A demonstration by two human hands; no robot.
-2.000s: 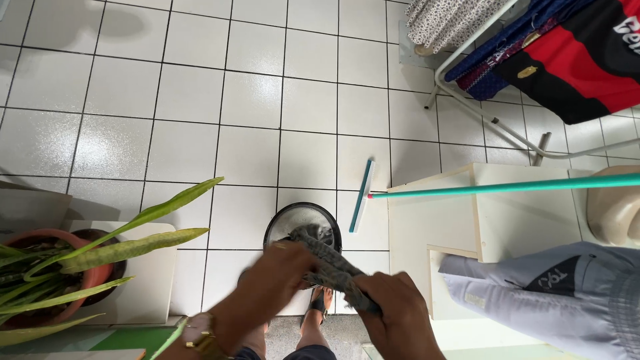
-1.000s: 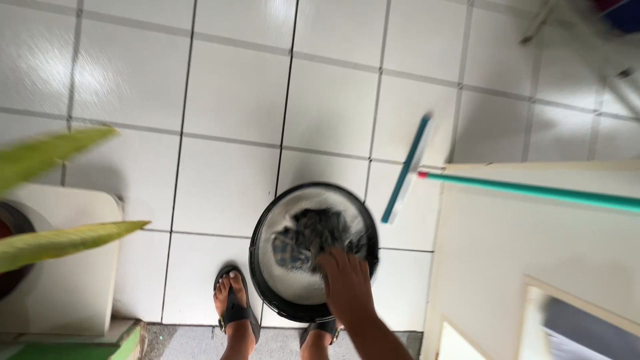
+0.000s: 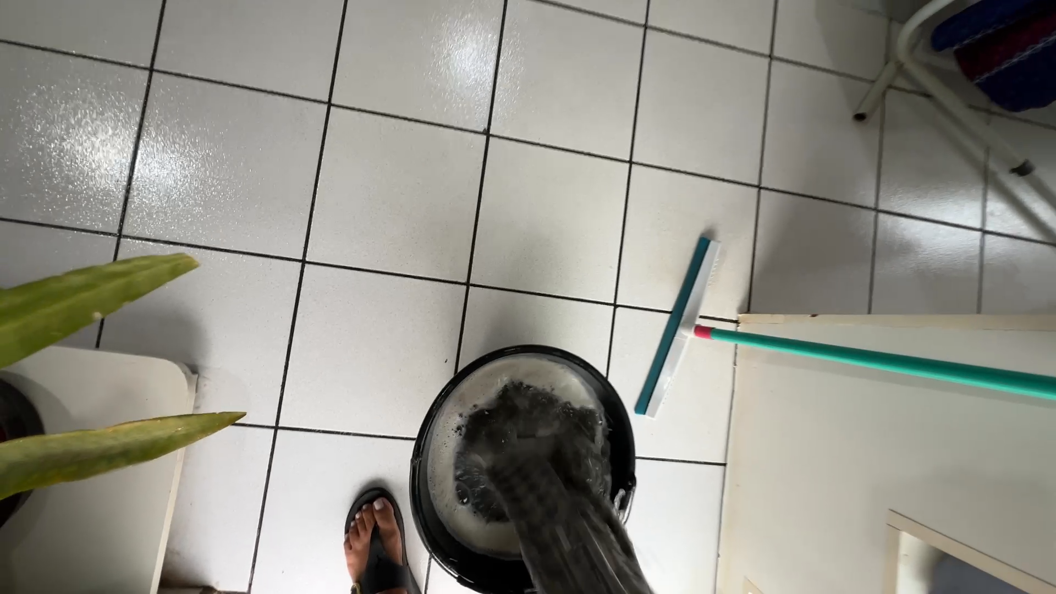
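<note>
A black bucket (image 3: 421, 487) of foamy water stands on the tiled floor at the bottom centre. A dark grey wet cloth (image 3: 549, 511), blurred by motion, stretches from the water to the bottom edge of the view. Neither my left hand nor my right hand shows, so what holds the cloth's upper end is hidden. Right of the bucket lies the teal and white head of a floor squeegee (image 3: 678, 330), its green handle (image 3: 891, 361) running to the right edge.
My sandalled foot (image 3: 375, 540) is left of the bucket. Plant leaves (image 3: 124, 445) reach in over a white surface (image 3: 107, 528) at the left. A pale cabinet (image 3: 825, 445) stands at the lower right, and a white metal rack's leg (image 3: 949, 111) at the upper right.
A hand was down in the bucket on the cloth a second ago; now no hand is in view and the cloth is drawn up out of the water, towards the bottom edge.
</note>
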